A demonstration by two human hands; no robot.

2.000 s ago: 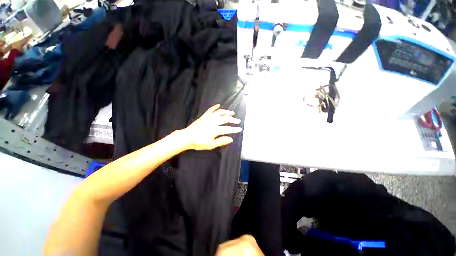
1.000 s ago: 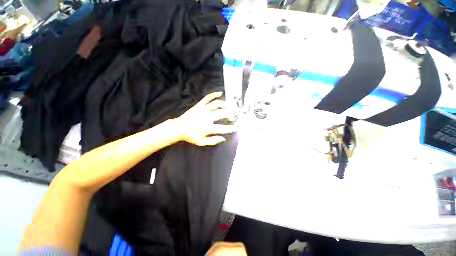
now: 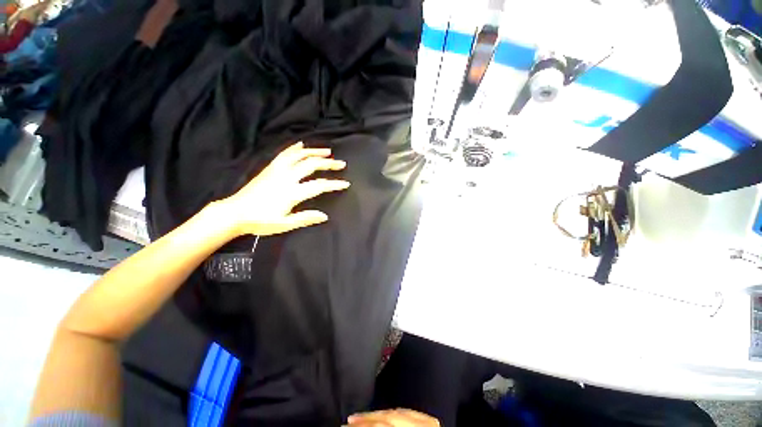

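A black garment (image 3: 359, 250) lies along the left of the machine, its right edge running up to the presser foot and needle area (image 3: 439, 150). My left hand (image 3: 292, 190) lies flat on the cloth, palm down with fingers spread, left of the needle and apart from it. A dark label with pale marks (image 3: 228, 268) shows on the cloth below my left wrist. My right hand (image 3: 393, 419) is cut off by the bottom edge; only its back and knuckles show, and its fingers are hidden.
The white machine head (image 3: 535, 58) stands at the right with black strips (image 3: 685, 92) over it. Brassy snips or keys (image 3: 603, 221) lie on the machine bed. A blue crate (image 3: 214, 385) shows at lower left. A perforated grey post (image 3: 50, 238) and denim (image 3: 33, 75) are at far left.
My left hand has moved left, away from the needle, and its fingers are spread on the cloth. The label has come into view. My right hand stays at the bottom edge. The view has shifted.
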